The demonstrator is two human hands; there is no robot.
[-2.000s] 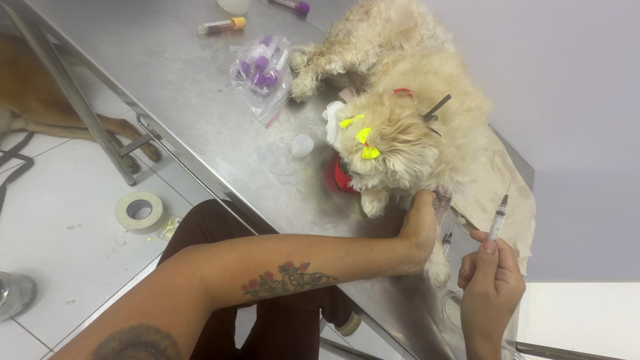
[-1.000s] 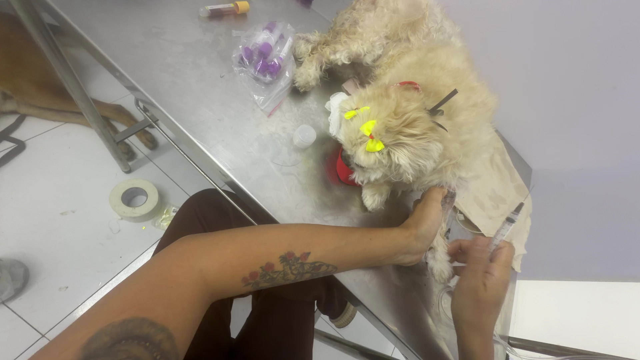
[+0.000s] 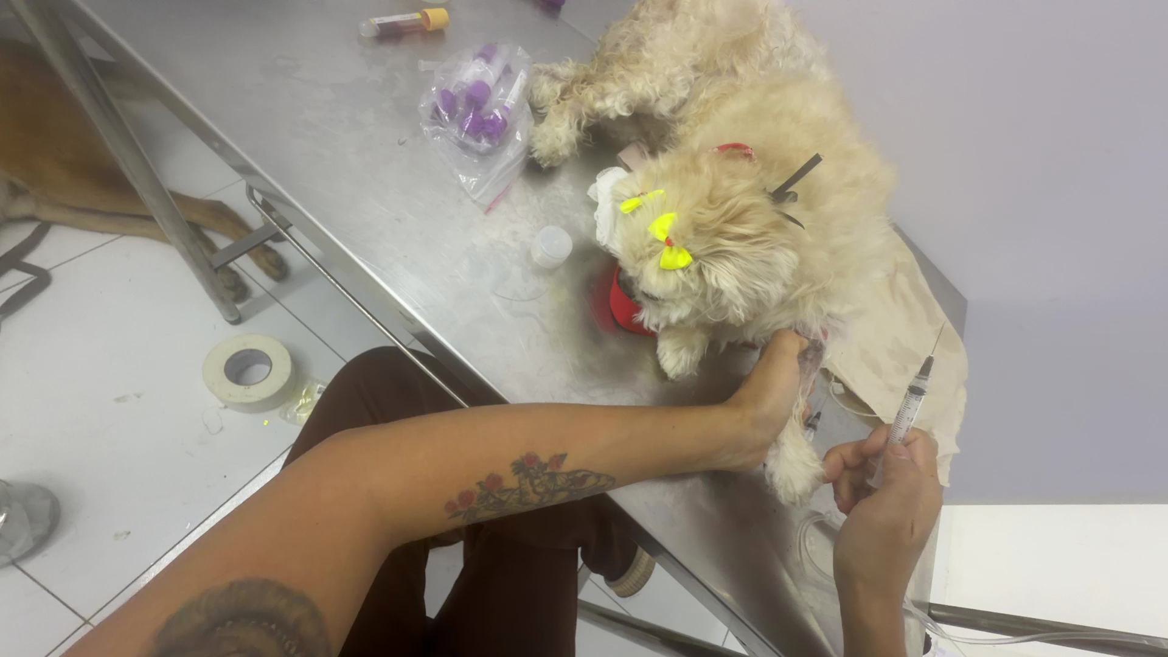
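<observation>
A cream curly-coated dog (image 3: 730,219) with yellow bows lies on a stainless steel table (image 3: 356,237). My left hand (image 3: 771,397) is closed around its outstretched foreleg (image 3: 792,465), above the paw; some fingers are hidden behind the leg. To the right of the paw, my right hand (image 3: 885,493) holds a syringe (image 3: 909,401) with its bare needle pointing up and away from me. A small dark-tipped object (image 3: 812,422) lies beside the foreleg. Beige cloth (image 3: 899,319) is spread by the dog's chest.
A bag of purple-capped tubes (image 3: 474,114), a yellow-capped blood tube (image 3: 404,23) and a small white-capped container (image 3: 551,246) are on the table. Clear tubing (image 3: 812,547) runs near my right wrist. A tape roll (image 3: 248,371) and a brown dog (image 3: 73,155) are on the floor. A wall stands at right.
My left hand stays on the foreleg throughout. The syringe remains in my right hand, whose position beside the paw has shifted slightly.
</observation>
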